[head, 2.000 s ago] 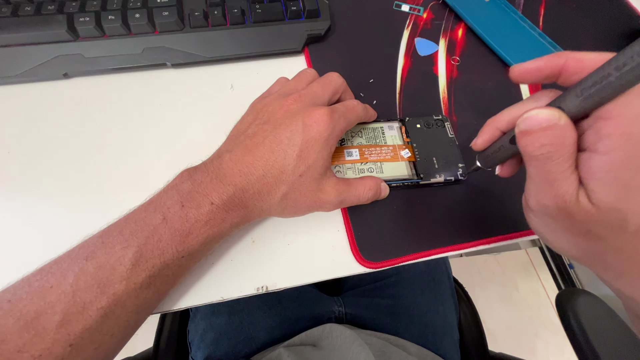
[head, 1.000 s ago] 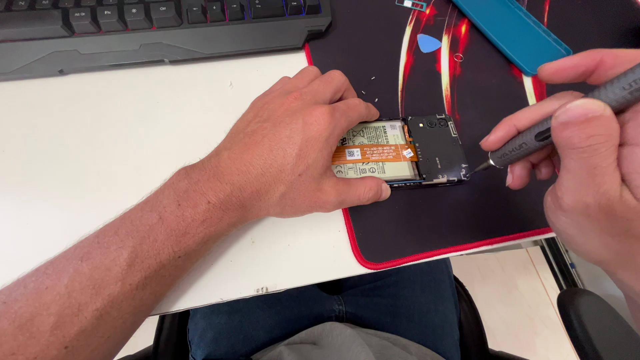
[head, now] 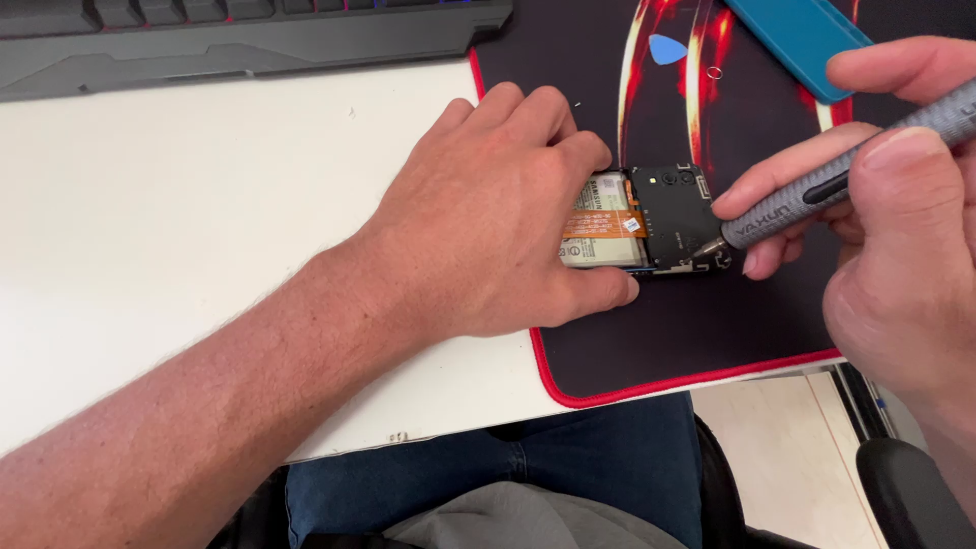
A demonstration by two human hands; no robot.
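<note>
An opened Samsung phone (head: 671, 217) lies on a black and red desk mat, its battery (head: 610, 252) and an orange flex cable (head: 602, 223) exposed beside a black cover plate with camera lenses. My left hand (head: 496, 213) grips the phone's battery end, thumb along the lower edge and fingers along the upper one. In my right hand (head: 892, 175) is a grey pen-style electric screwdriver (head: 808, 191). Its tip meets or hovers just over the black plate near the lower edge; whether it touches a screw is too small to tell.
Above the phone on the mat (head: 648, 343) are a blue plastic opening pick (head: 667, 49), a small ring (head: 714, 73) and a teal flat case or cover (head: 801, 42). A black keyboard (head: 252, 57) stands at the upper left on the white table (head: 191, 191). The table's front edge runs above my lap.
The screwdriver tip has moved left, from the phone's right end onto the black plate near the lower edge. My left hand keeps its hold on the phone.
</note>
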